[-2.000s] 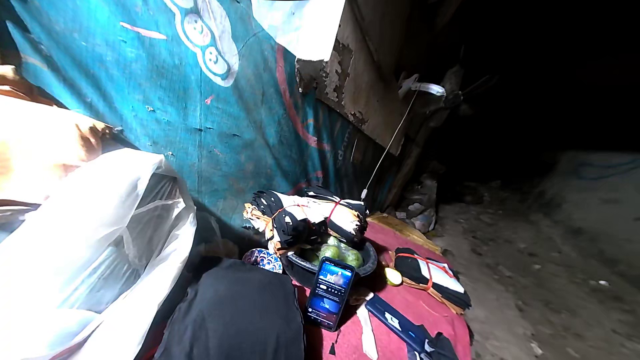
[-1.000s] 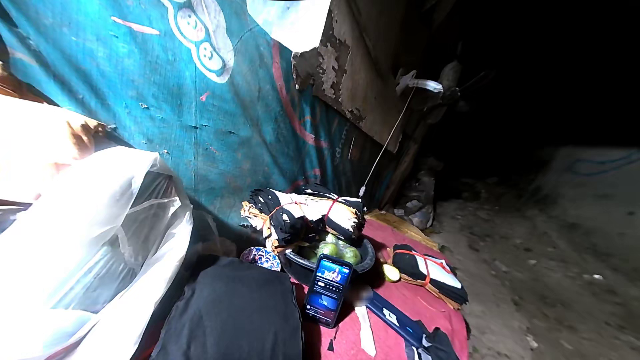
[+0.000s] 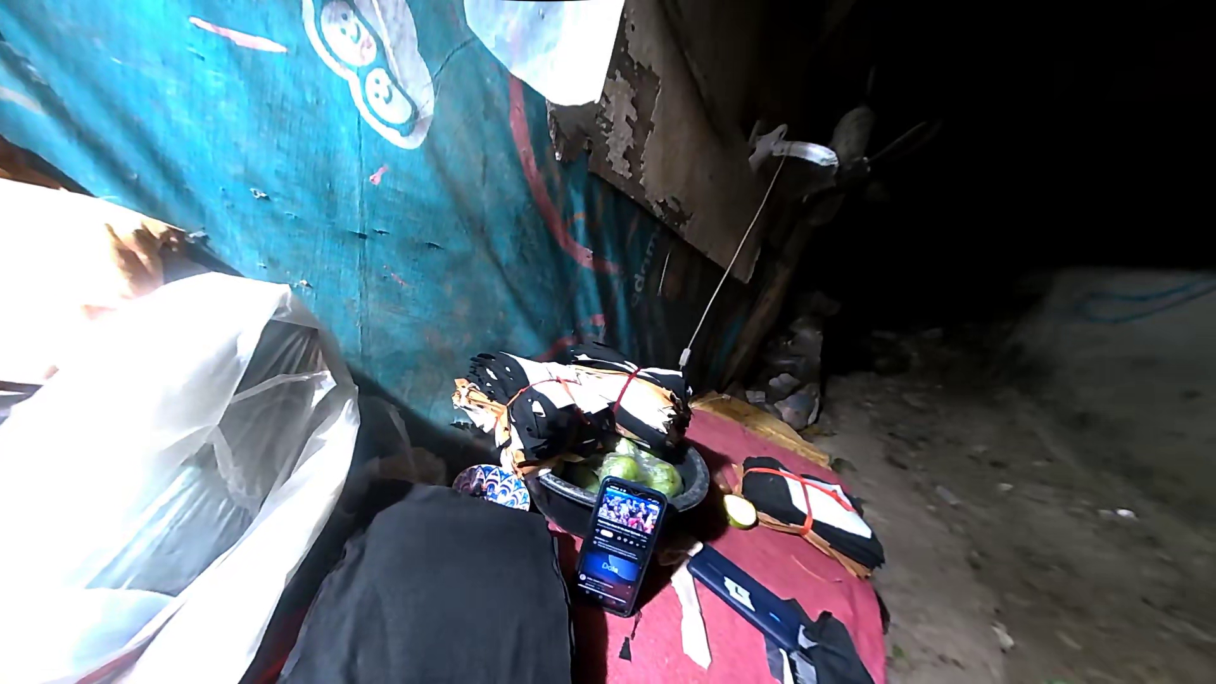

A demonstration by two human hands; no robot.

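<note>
Neither my left hand nor my right hand is in view. A smartphone (image 3: 620,546) with a lit screen leans upright against a dark bowl (image 3: 698,483). Green fruits (image 3: 622,467), some in clear plastic, lie in the bowl. Bundles of black and white cloth pieces (image 3: 570,394), tied with red bands, rest over the bowl's back. Another banded bundle (image 3: 812,508) lies at the right, beside a cut green fruit (image 3: 740,511). A dark blue case or box (image 3: 746,594) lies on the red cloth (image 3: 651,655), with dark cloth (image 3: 836,651) by its lower end.
A translucent plastic bag (image 3: 275,399) fills the left side. Black fabric (image 3: 446,589) is at the bottom centre, near a blue-patterned bowl (image 3: 494,484). A blue tarp (image 3: 380,247) hangs behind. A thin cord (image 3: 733,261) runs down to the bundles. Bare ground (image 3: 959,494) lies at the right.
The picture on the phone's screen has changed.
</note>
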